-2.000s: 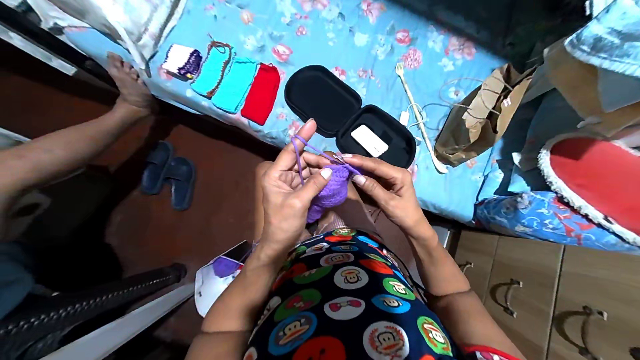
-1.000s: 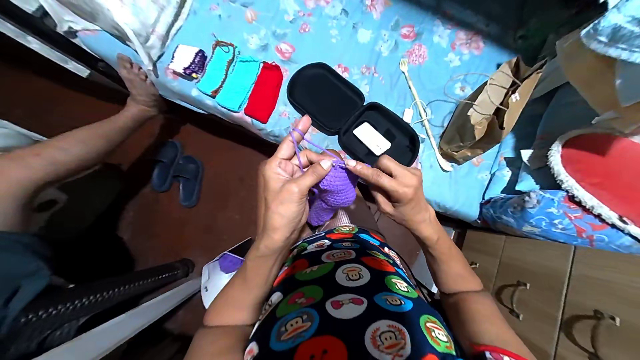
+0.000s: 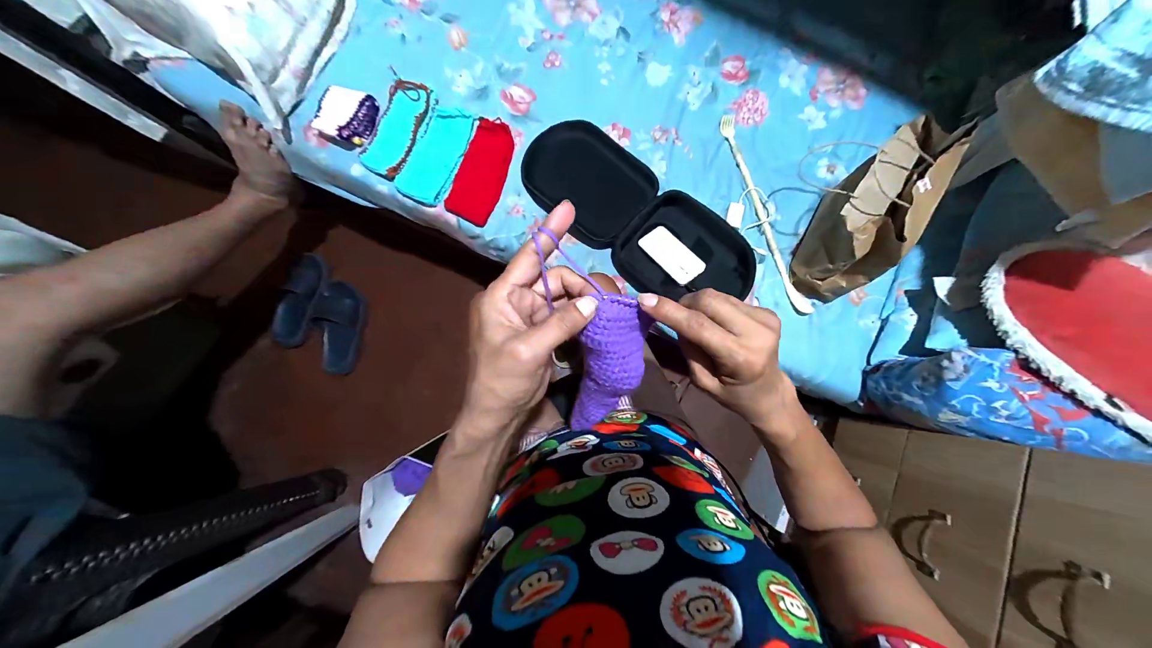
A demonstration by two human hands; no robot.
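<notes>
Purple crocheted fabric (image 3: 614, 351) hangs between my two hands, down to my lap. My left hand (image 3: 526, 315) pinches its top left edge between thumb and fingers, with purple yarn (image 3: 545, 261) looped round the raised index finger. At the top right edge, my right hand (image 3: 720, 337) has thumb and fingers closed close to the stitches; a hook cannot be made out there. Beyond my hands an open black zip case (image 3: 589, 180) lies on the bed, with a white rectangular object (image 3: 671, 255) in its nearer half.
Red (image 3: 481, 171), turquoise (image 3: 436, 155) and purple-and-white knitted pieces lie on the floral bedsheet (image 3: 630, 54). A back scratcher (image 3: 765, 216), cable and brown paper bag (image 3: 882, 207) are at right. Another person's leg (image 3: 135, 234) rests on the bed edge, above blue slippers (image 3: 340, 326). Wooden drawers (image 3: 954, 513) stand lower right.
The purple fabric hangs longer and flatter below my fingers than two seconds ago, when it was bunched in my hands. My right hand has moved slightly away from my left.
</notes>
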